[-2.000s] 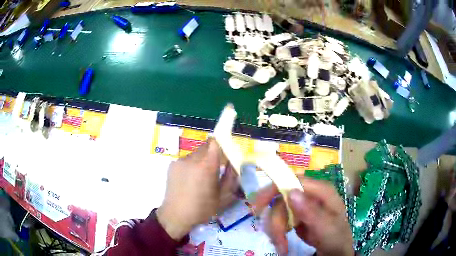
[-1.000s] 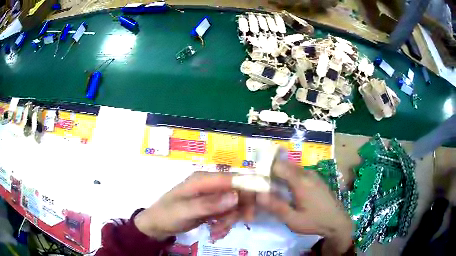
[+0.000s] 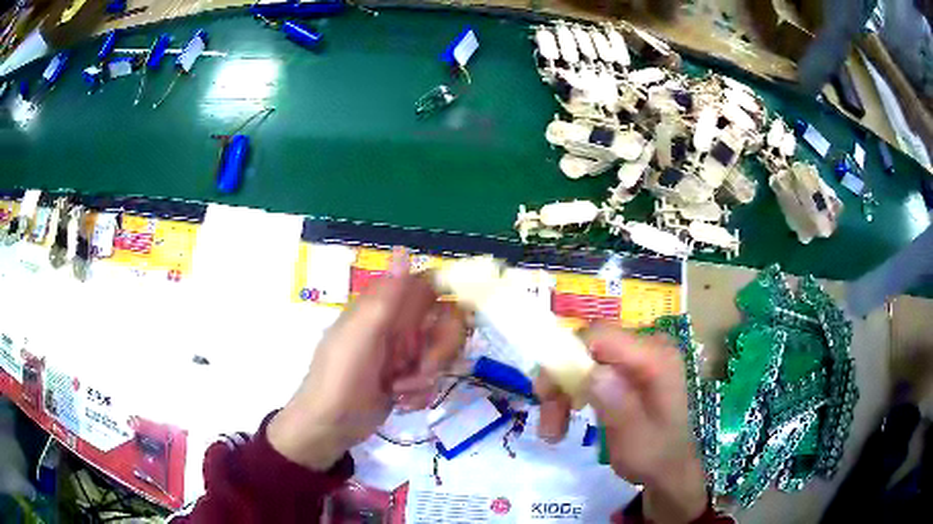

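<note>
My left hand [image 3: 373, 353] is raised above the printed sheets, with cream tape around a fingertip. A cream tape strip [image 3: 532, 333] stretches from it down to my right hand [image 3: 639, 404]. My right hand grips the strip's lower end between thumb and fingers; the hands are apart. The left hand is slightly blurred, so its exact hold on the tape is hard to see. Below and between the hands, a blue battery pack with a white side [image 3: 473, 425] and another blue pack [image 3: 503, 376] lie on the sheet with thin dark wires.
Green PCB panels [image 3: 783, 394] are stacked at right on brown board. A heap of beige housings [image 3: 655, 143] lies on the green conveyor belt [image 3: 348, 133]. A blue pack with leads [image 3: 233, 164] and several others lie on the belt. Beige pieces stand at the left bench edge [image 3: 61, 230].
The hands came together at the tape, then moved apart, with the strip now stretched between them. The battery packs below are now uncovered. The view has shifted slightly.
</note>
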